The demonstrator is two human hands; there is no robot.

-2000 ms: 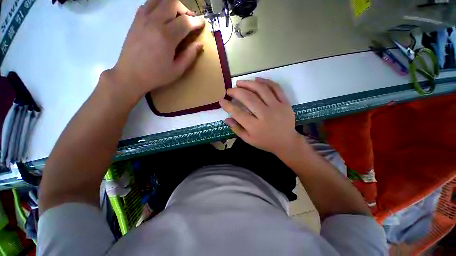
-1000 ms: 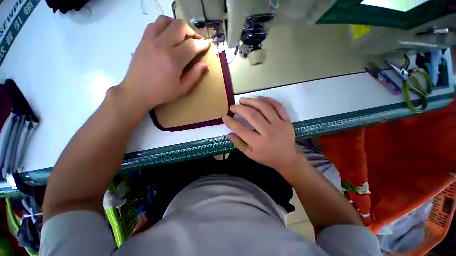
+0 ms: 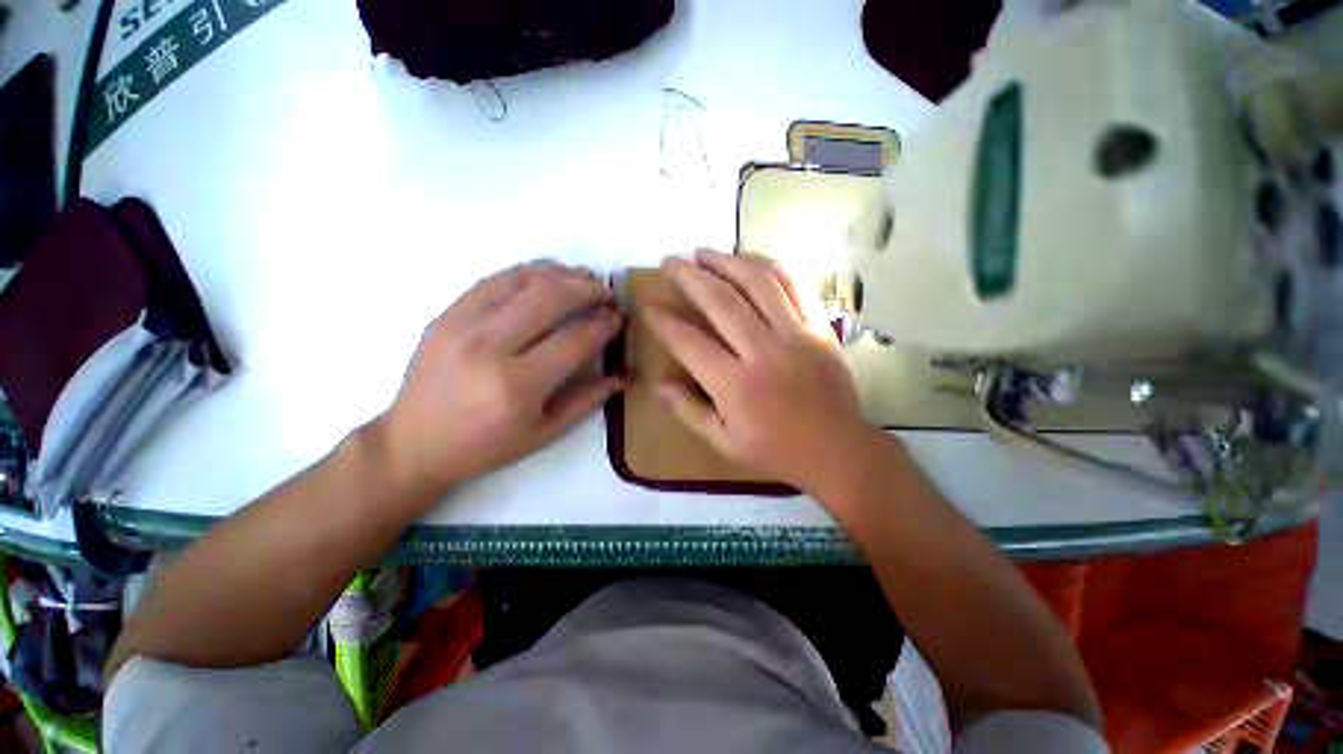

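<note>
The tan card template lies on the white table, left of the sewing machine head. A maroon cloth rim shows along its left and lower edges. My left hand is at the left edge, its fingertips pinching the maroon edge. My right hand lies over the template's upper right part with fingers spread, pressing on it. It hides the right side of the piece. The needle area is lit just right of my right hand; the needle itself is not clear.
Stacked maroon pieces with grey-white edges lie at the left. A dark maroon cloth pile is at the far side, another dark piece behind the machine. Loose thread lies on the table. Red-orange cloth hangs below right.
The view has swung left. The template with its maroon cloth is now left of the needle. My left hand has moved to its left edge; my right hand has moved from its lower corner onto its top.
</note>
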